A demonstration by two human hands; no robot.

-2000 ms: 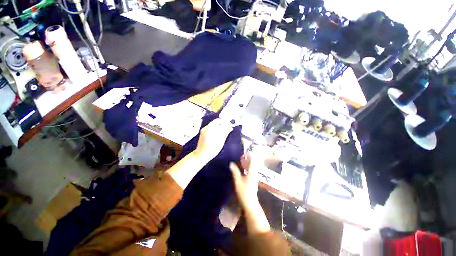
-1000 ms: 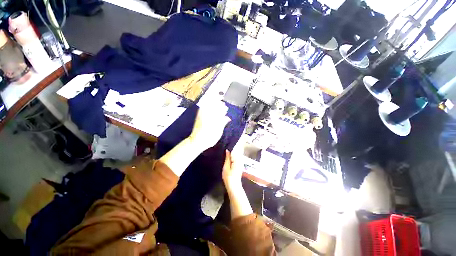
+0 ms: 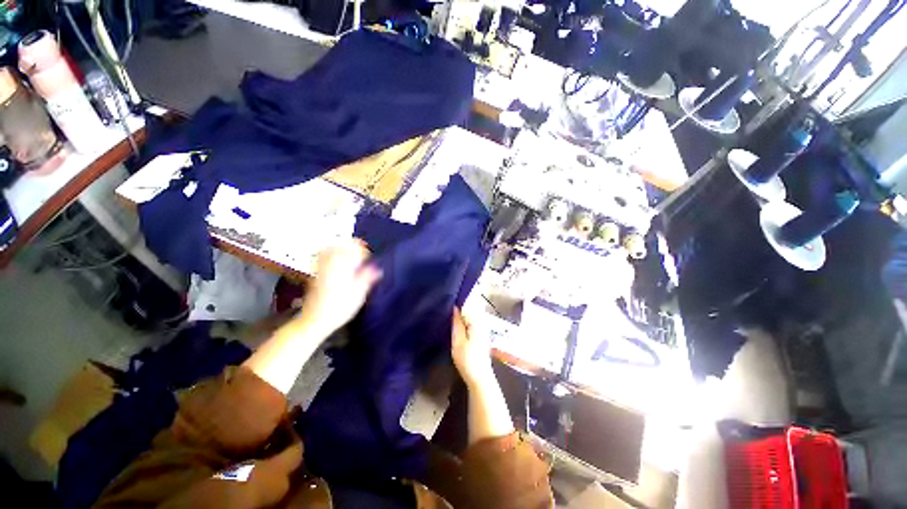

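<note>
The navy garment in work [image 3: 423,263] runs from the needle area of the white overlock machine [image 3: 572,194] over the table edge to the lap. Its upper end lies on the cloth plate, against the machine's left side. My left hand [image 3: 341,285] is blurred at the garment's left edge, fingertips close to the cloth; its grip cannot be made out. My right hand [image 3: 471,348] is at the garment's right edge by the table front, thumb up along the cloth, with its other fingers partly hidden by the cloth.
A long navy heap [image 3: 358,109] lies across the table behind, beside yellow-brown board [image 3: 388,171]. Dark thread cones on white discs [image 3: 793,236] stand at the right. A navy bundle [image 3: 119,427] is at lower left, a red basket [image 3: 786,469] at lower right.
My left hand has moved from on top of the cloth near the needle area down and left. The garment's upper part now lies uncovered and more folded. My right hand has barely moved since one second ago.
</note>
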